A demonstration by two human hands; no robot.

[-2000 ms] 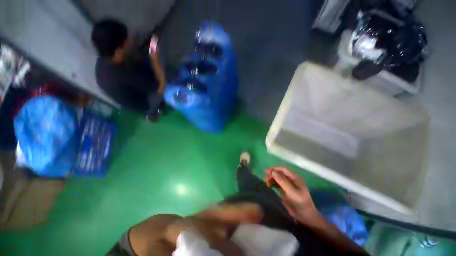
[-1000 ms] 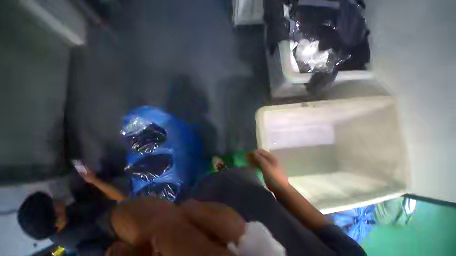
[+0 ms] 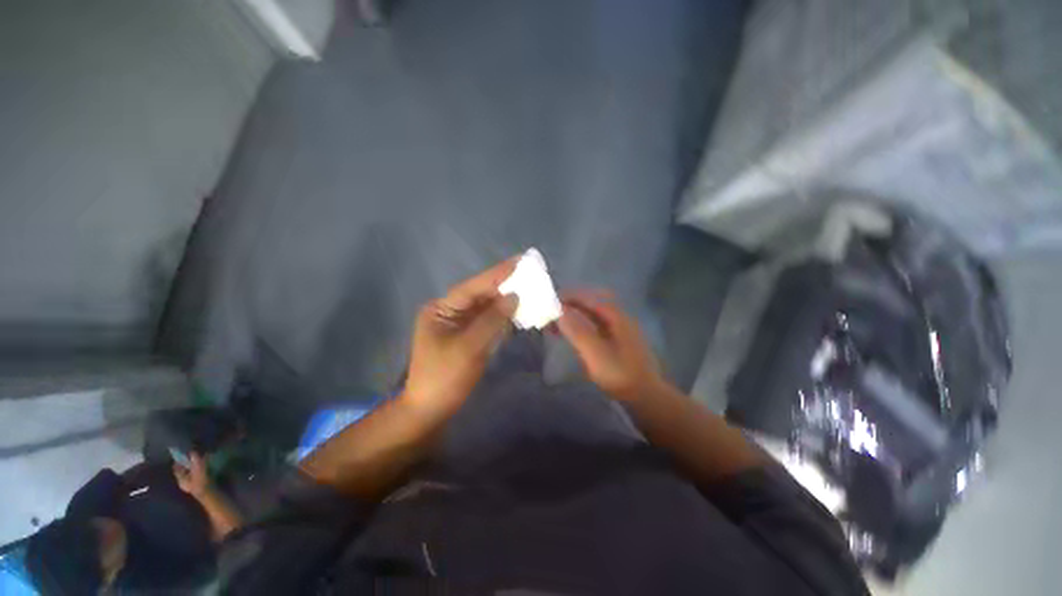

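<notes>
A small white piece, perhaps folded paper or tissue point(image 3: 532, 289), is held up in front of my body near the middle of the view. My left hand point(image 3: 460, 338) grips its left side between thumb and fingers. My right hand point(image 3: 603, 341) has its fingertips at the lower right edge of the piece and appears to pinch it. Both hands look bare and are slightly blurred.
Dark shiny bagged items point(image 3: 885, 396) bulge from a pale bin at the right. A pale grey-white block-like object point(image 3: 862, 128) is at the upper right. A person in dark clothes point(image 3: 151, 524) is at the lower left, beside part of a blue sack point(image 3: 332, 427).
The view has turned and moved forward; the empty pale bin has left the picture. My hands have come together and risen with the white piece between them.
</notes>
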